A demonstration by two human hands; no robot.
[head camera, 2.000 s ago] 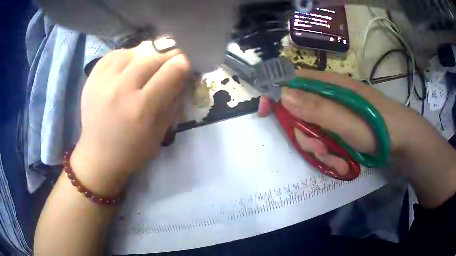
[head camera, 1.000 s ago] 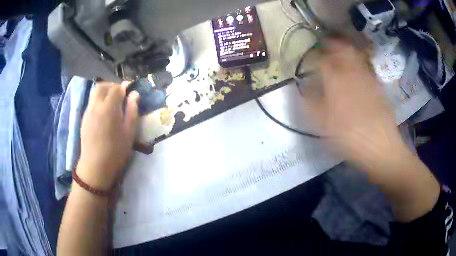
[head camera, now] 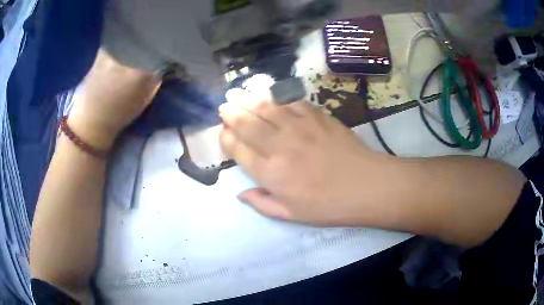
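Note:
The grey sewing machine head (head camera: 161, 36) fills the top left, with its bright lamp over the needle area. A dark navy cloth piece (head camera: 182, 108) lies blurred under the head. My left hand (head camera: 116, 98) is at its left end, partly behind the head; its fingertips are hidden, so its grip cannot be told. My right hand (head camera: 292, 155) lies flat beside the needle area, fingers pointing left to the cloth's right end. It shows no object held; the fingertips are blurred by glare.
Scissors with green and red handles (head camera: 460, 104) lie at the right by a looped cable. A lit phone (head camera: 358, 46) is on the machine bed. A small boxy device (head camera: 518, 50) and a white label (head camera: 510, 106) are far right. Stacked fabric (head camera: 13, 196) is at left.
The scissors, earlier in my right hand, now lie at the right. My right hand has moved left to the needle area. A dark cloth now extends from my left hand under the head.

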